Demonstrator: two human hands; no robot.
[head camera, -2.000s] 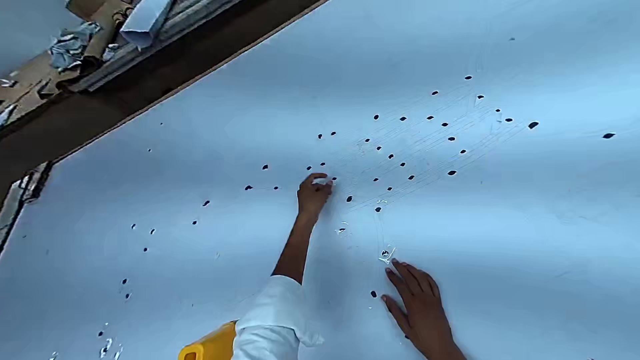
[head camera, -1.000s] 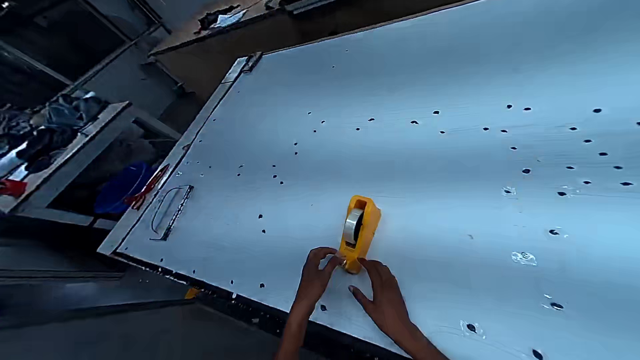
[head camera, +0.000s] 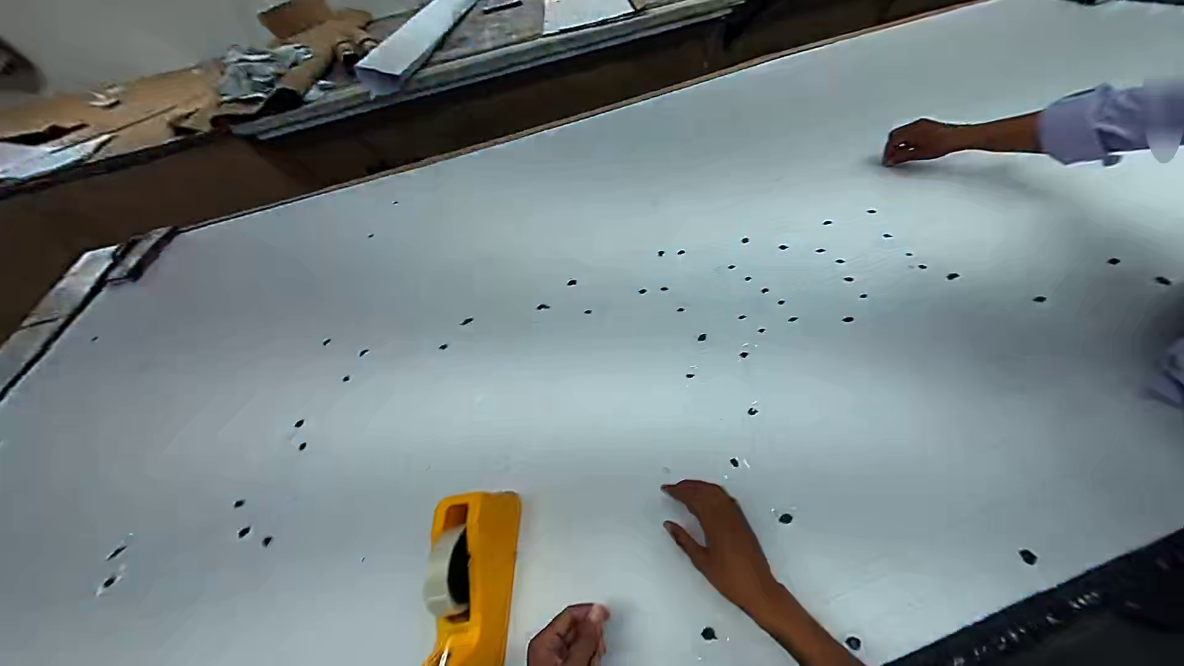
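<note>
A large pale sheet (head camera: 518, 407) with many small dark-edged holes covers the work surface. On its near part lies a yellow tape dispenser (head camera: 495, 564) with a roll of clear tape (head camera: 447, 572). My left hand (head camera: 567, 635) is just right of the dispenser at the bottom edge, thumb and fingertips together; whether a bit of tape is between them cannot be made out. Further right, my right hand (head camera: 726, 546) rests at the sheet with thumb and fingers apart and nothing seen in it, close to several holes.
A co-worker's hand (head camera: 916, 143) touches the far right of the sheet, with a sleeve behind it. Beyond the far edge, a shelf (head camera: 490, 60) bears cardboard scraps (head camera: 305, 65) and a folded white strip (head camera: 412, 46). A dark edge (head camera: 1064, 601) borders the lower right.
A second ago both my hands were at the front end of the tape dispenser; now they are to its right and apart. The view has swung considerably, and a co-worker's arm now shows.
</note>
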